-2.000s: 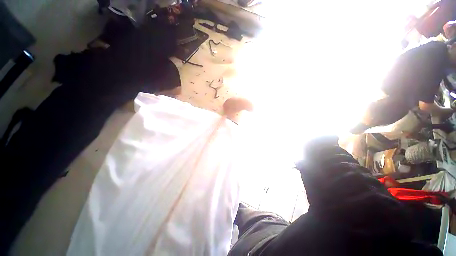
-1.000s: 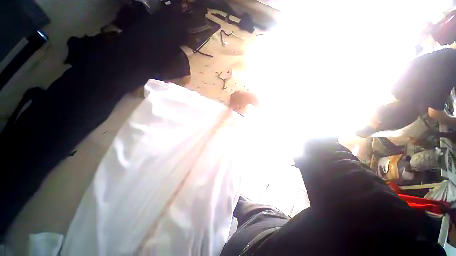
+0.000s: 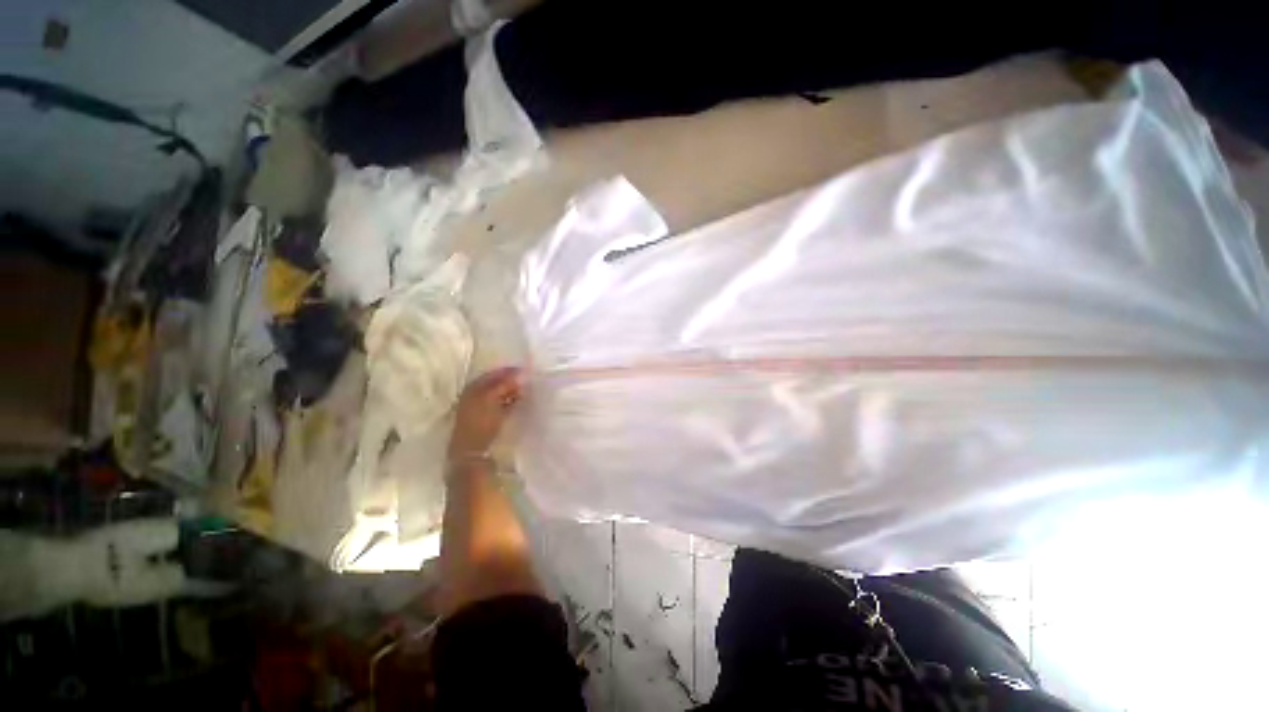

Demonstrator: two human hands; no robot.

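Note:
A long glossy white garment [image 3: 835, 264] lies across the pale table, with a short sleeve-like part sticking up near its left end. A straight, narrow pink-orange strip, which looks like a tape measure [image 3: 863, 365], runs along its length. My left hand [image 3: 487, 406] is at the garment's left end, fingers closed on the strip's end against the cloth. My right hand is not in view; the garment's lower right is lost in glare.
Crumpled white and cream cloth pieces [image 3: 418, 341] lie at the table's left end, beside my forearm. Long black fabric [image 3: 752, 56] lies along the back. Further left is a mixed heap of yellow, grey and white cloth [image 3: 299, 313]. Tiled floor [image 3: 651, 591] shows below.
The view has swung left along the garment, which now lies crosswise. My left hand and the cloth pieces have come into view; the hand at the far end has gone out of it.

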